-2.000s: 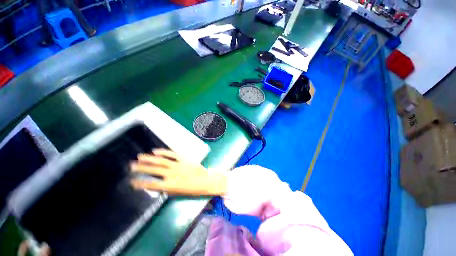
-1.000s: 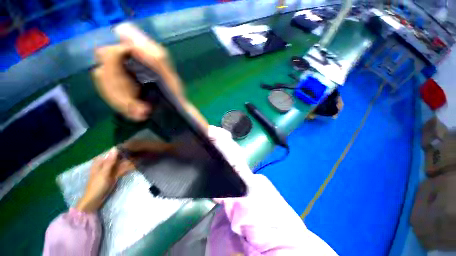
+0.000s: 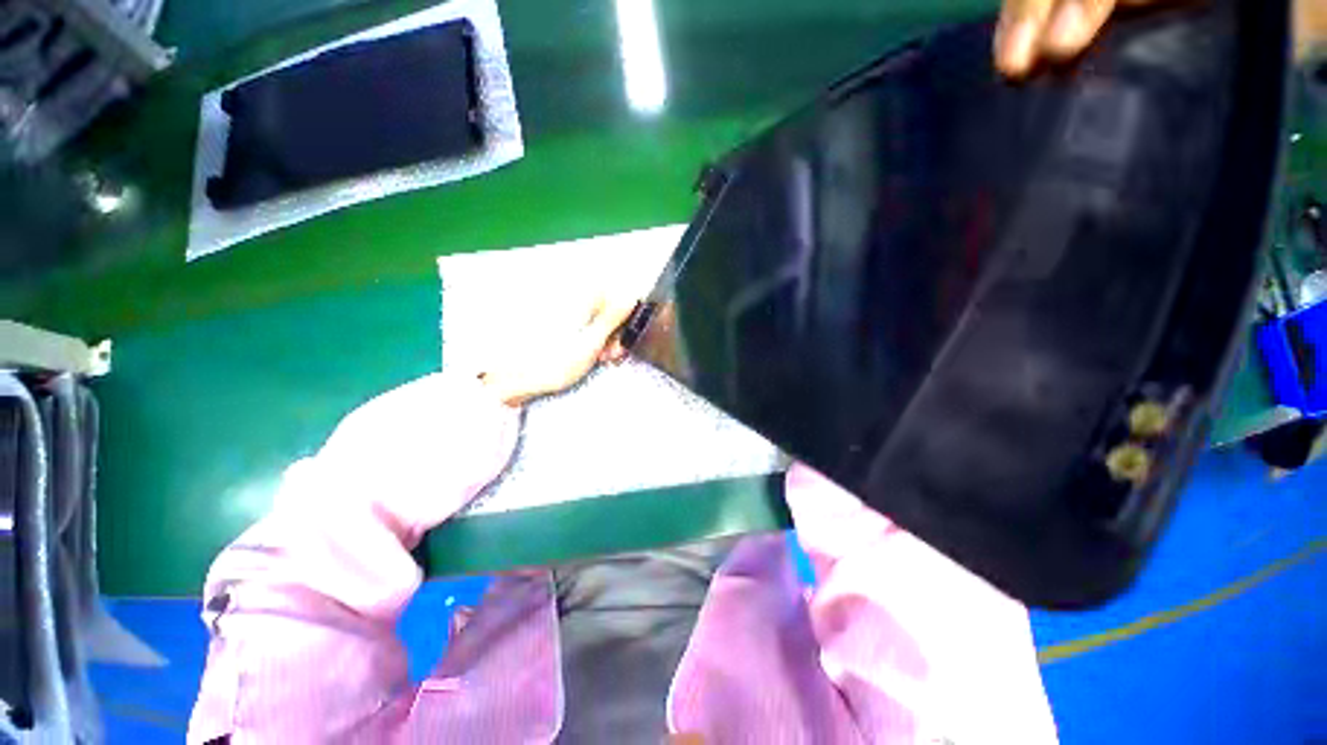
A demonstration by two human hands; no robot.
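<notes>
A glossy black panel unit [image 3: 902,277] is held up, tilted, over a white foam sheet [image 3: 640,437] on the green bench. Two brass-coloured rings show near its lower right corner. My left hand [image 3: 560,364] grips the unit's left corner edge, fingers partly hidden. My right hand [image 3: 1055,29] holds the upper right edge; only its fingertips show at the top of the picture, and the rest is hidden behind the unit or cut off.
Another flat black unit [image 3: 349,117] lies on a foam sheet at the back left. Stacked dark panels with pale wrapping [image 3: 44,539] stand at the far left. A blue bin [image 3: 1295,357] is at the right edge. The green bench's [image 3: 218,437] front edge runs before me.
The view has swung left. The unit, lying flat at first, was lifted and turned, and now its broad glossy face shows. The screw dishes and screwdriver are no longer in view.
</notes>
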